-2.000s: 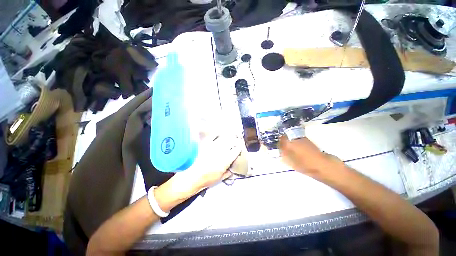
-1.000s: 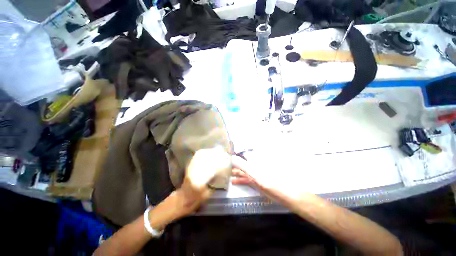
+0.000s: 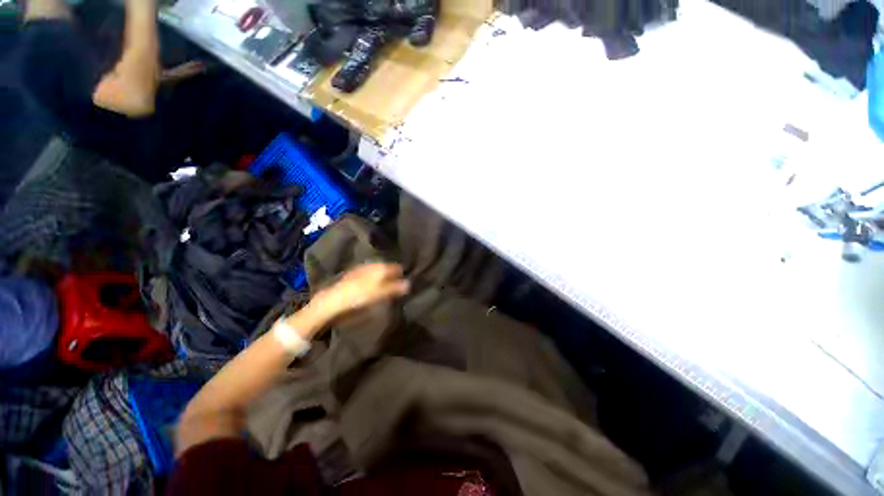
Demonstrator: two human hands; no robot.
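The large brown-olive garment piece (image 3: pixel 436 387) lies in loose folds over my lap and hangs down beside the table edge. My left hand (image 3: pixel 366 287), with a white band on the wrist, is at the upper part of the cloth. It is blurred, and whether its fingers grip the cloth cannot be told. My right hand is not in view.
The white table (image 3: pixel 630 194) runs diagonally, its front edge bearing a tape measure (image 3: pixel 669 358). Black label bundles (image 3: pixel 363 53) lie on brown board (image 3: pixel 417 82). Left are a blue crate (image 3: pixel 300 179), dark cloth (image 3: pixel 228 257), a red stool (image 3: pixel 107 320) and another person's arm (image 3: pixel 136 68).
The view has swung left and down. The garment piece has moved off the tabletop to my lap and the table's side. My left hand has moved with it; my right hand has left the picture.
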